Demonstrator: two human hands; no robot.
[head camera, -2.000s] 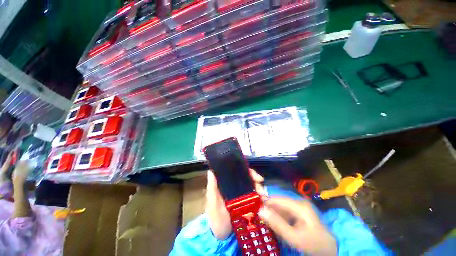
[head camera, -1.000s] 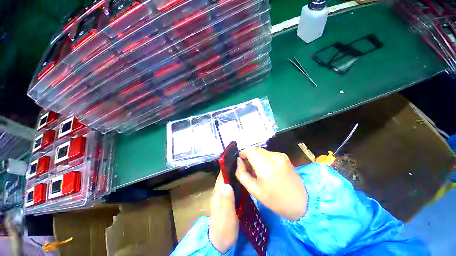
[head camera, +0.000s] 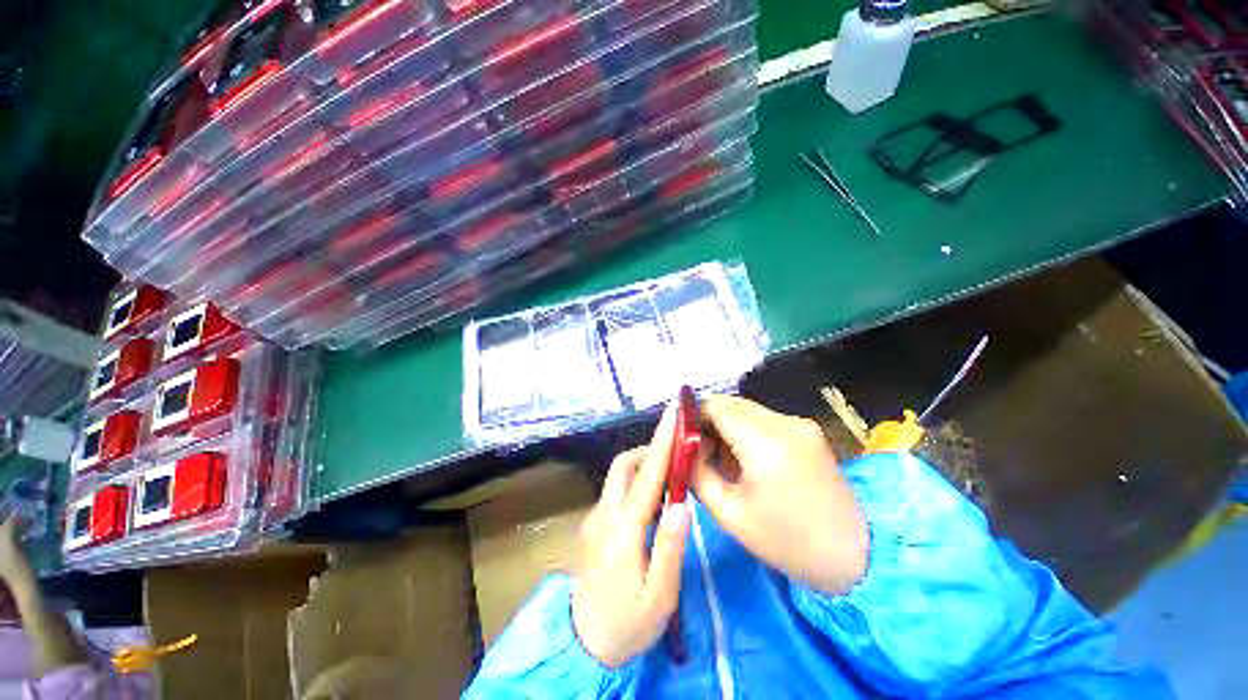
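Observation:
A red flip phone (head camera: 683, 451) is seen nearly edge-on above my lap, in front of the bench edge. My left hand (head camera: 627, 554) grips it from the left side, with the fingers along its flat side. My right hand (head camera: 780, 486) is at its upper right side, with thumb and fingers on the lid part. The screen and keypad faces are hidden by the angle and the hands. The lens tray (head camera: 548, 423) with black-framed windows lies at the bench edge, just beyond my hands.
Stacked clear trays of red phones (head camera: 452, 178) stand behind; an open blister tray (head camera: 117, 547) is at left. Tweezers (head camera: 840, 192), black frames (head camera: 958, 144) and a white bottle (head camera: 871, 62) lie or stand at right. A blow gun (head camera: 894, 434) and cardboard boxes (head camera: 390, 615) are below the edge.
The phone has turned from screen-up to edge-on, and my right hand has come up to its lid. Since one second ago, my left fingers have shifted up along it. The view has swung right.

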